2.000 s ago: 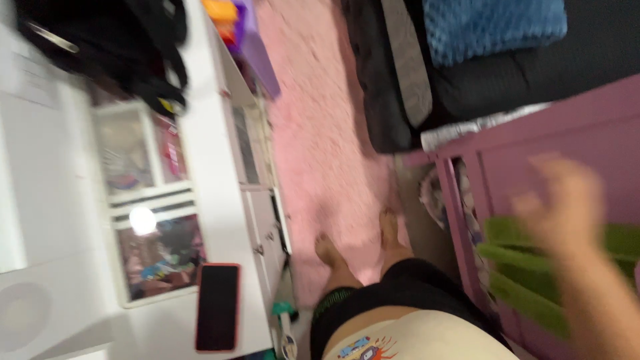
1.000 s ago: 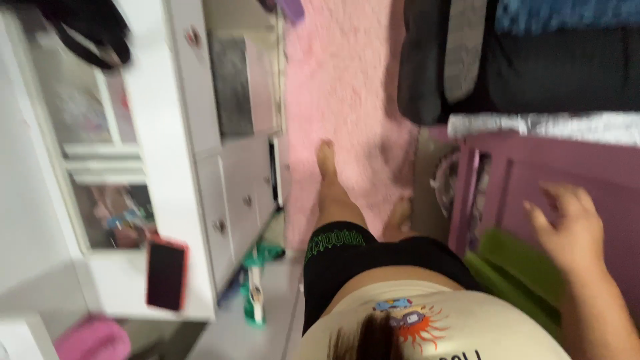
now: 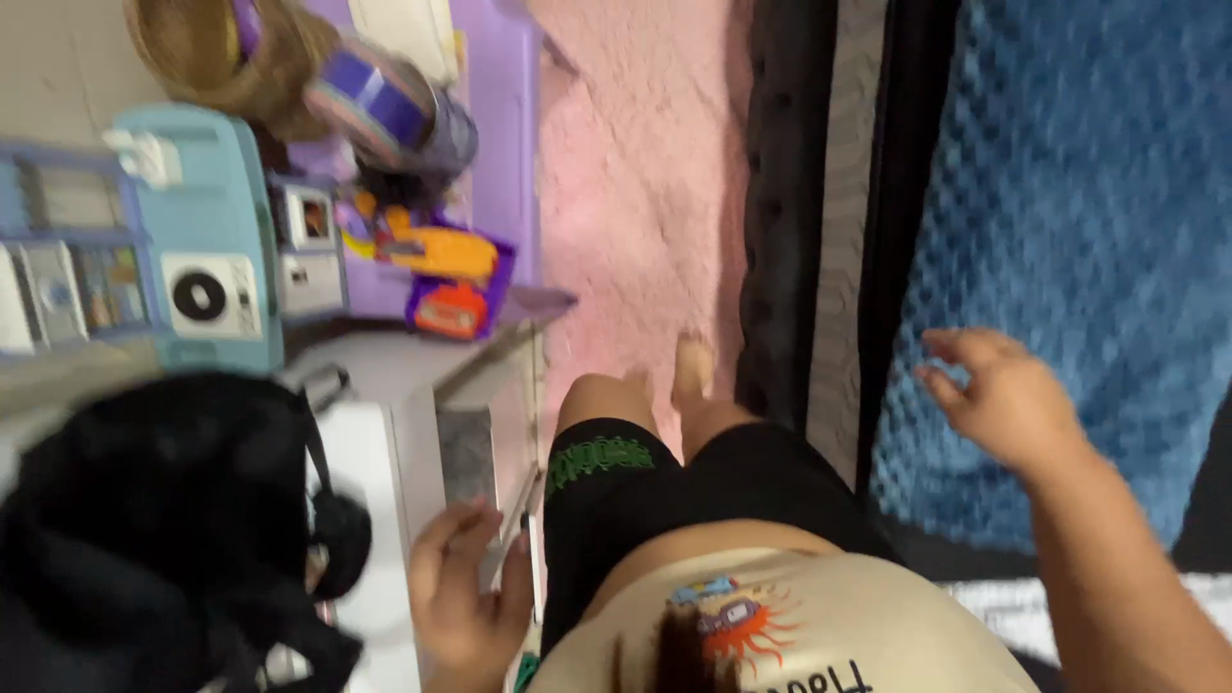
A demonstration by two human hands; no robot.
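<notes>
My left hand [image 3: 472, 587] is low in the view beside the white cabinet edge, fingers apart and slightly curled, holding nothing. To its left, a black backpack [image 3: 164, 529] lies on the white cabinet top [image 3: 366, 539]. Over the blue textured blanket [image 3: 1088, 241] on the right, my right hand [image 3: 1001, 404] is spread with nothing in it; whether it touches the blanket cannot be told.
A pink rug [image 3: 645, 173] runs between the furniture. At the left stand a purple table [image 3: 510, 125] with orange and purple toys [image 3: 452, 255], a woven basket [image 3: 183, 38] and a light-blue toy unit [image 3: 197, 231]. A black padded edge [image 3: 789, 212] borders the blanket.
The view has moved forward along the rug; the purple table now shows more fully. My left hand has come into view. My right hand, over the pink-purple panel before, is now over the blue blanket.
</notes>
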